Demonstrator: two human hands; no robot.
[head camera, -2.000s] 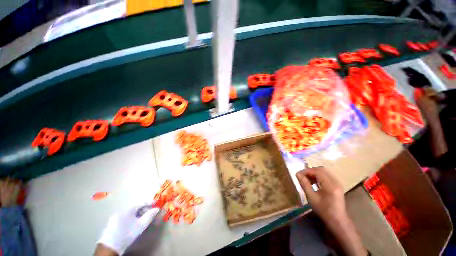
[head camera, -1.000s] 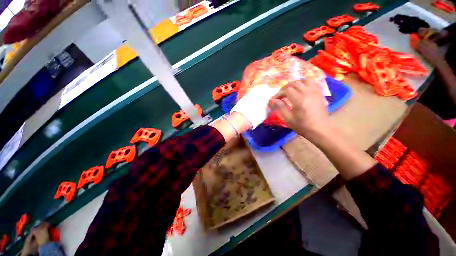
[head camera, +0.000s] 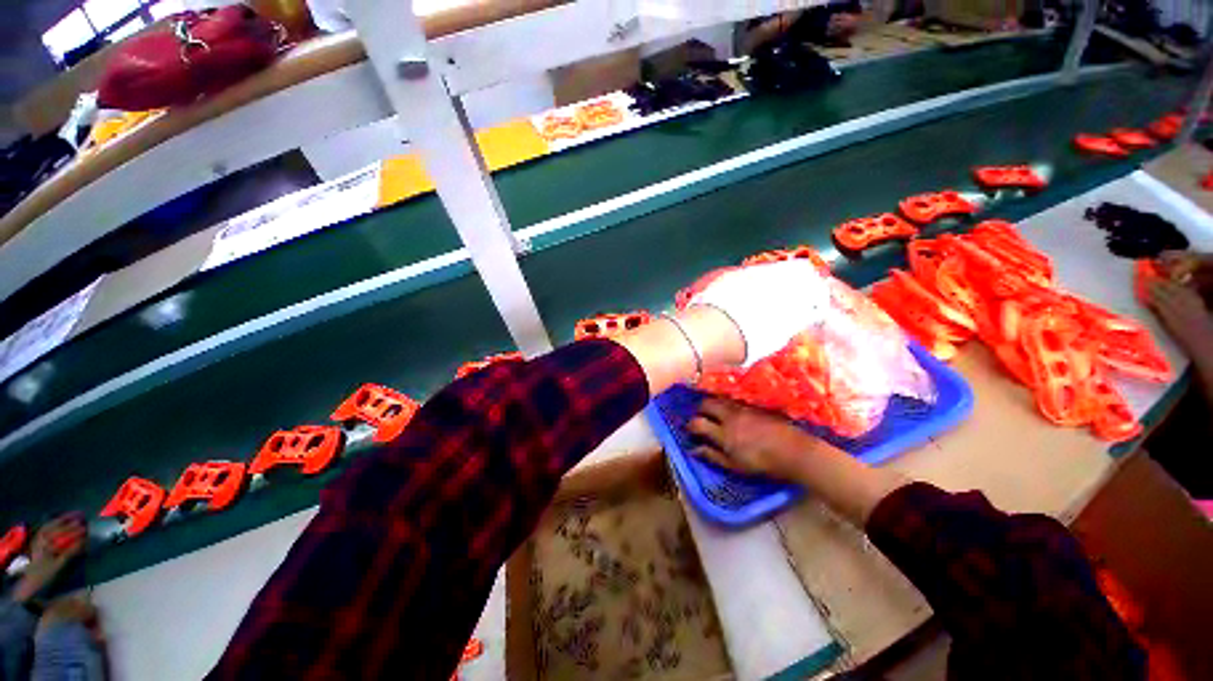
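A clear plastic bag (head camera: 865, 359) bulging with small orange parts sits in the blue plastic basket (head camera: 947, 415). My left hand (head camera: 772, 309), in a white glove, lies on the top of the bag; its fingers blur into the bright plastic, so its grip cannot be told. My bare right hand (head camera: 740, 436) reaches into the near left part of the basket, over small dark contents, with fingers spread and bent and nothing seen in them. The cardboard parts tray (head camera: 619, 572), speckled with tiny dark metal parts, lies below my left forearm, partly covered by the sleeve.
Orange controller shells (head camera: 299, 450) stand along the green conveyor belt (head camera: 639, 253). A metal upright (head camera: 466, 200) rises at the belt. Heaped orange mouldings (head camera: 1038, 326) lie on cardboard at the right. A large carton (head camera: 1155, 565) is at the lower right. Other people's hands show at both edges.
My right hand has moved off the bag, down and left into the basket. My left hand has moved further right over the bag. The view has shifted, showing more behind the belt.
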